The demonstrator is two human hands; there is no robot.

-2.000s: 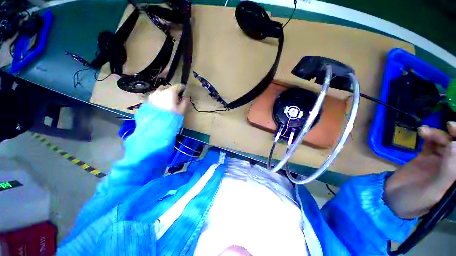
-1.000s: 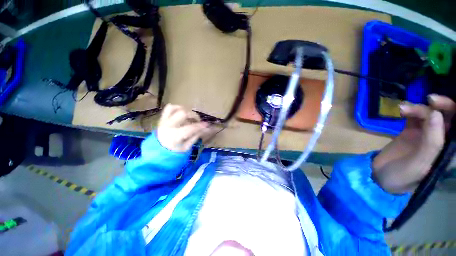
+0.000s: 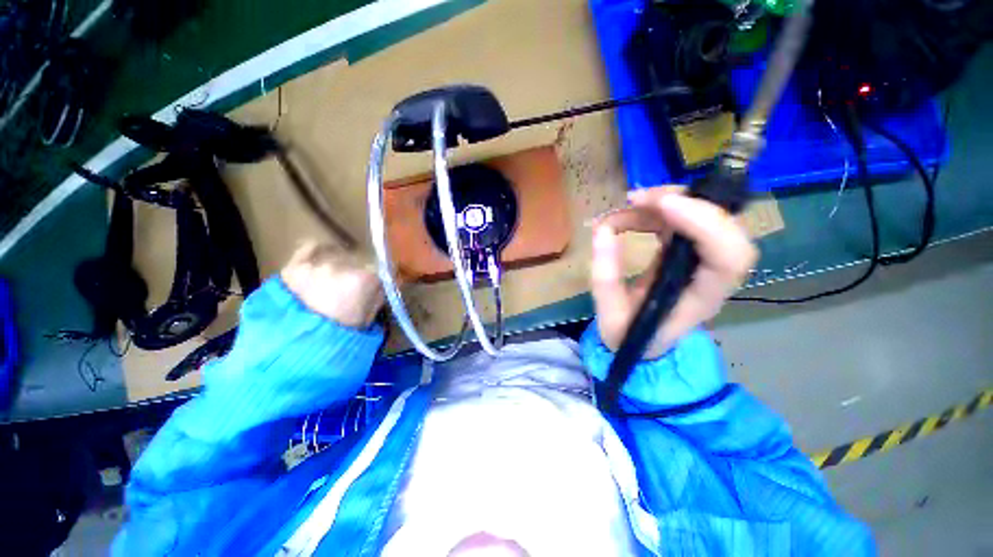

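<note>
An earcup (image 3: 476, 215) with a shiny centre sits in the orange-brown fixture (image 3: 539, 207). Two clear loops (image 3: 381, 218) cross above it, joined to a black pad (image 3: 452, 114). My right hand (image 3: 681, 256) grips the black handle of the soldering iron (image 3: 662, 294), right of the fixture; its metal barrel (image 3: 749, 141) points up and away, and its tip is unclear. My left hand (image 3: 332, 285) is blurred, left of the fixture, closed at the near end of a blurred black headband assembly (image 3: 310, 196); its fingertips are hidden.
More black headset parts (image 3: 196, 245) lie on the cardboard at the left. A blue tray (image 3: 637, 120) at the right holds a yellow sponge (image 3: 702, 139). A dark box with a red light (image 3: 871, 93) and black cords (image 3: 926, 207) are farther right. A thin black rod (image 3: 577, 112) extends from the pad.
The view has turned and shifted right. The iron now shows clearly in my right hand, nearer the fixture. My left hand remains by the headband's near end, now close beside the fixture.
</note>
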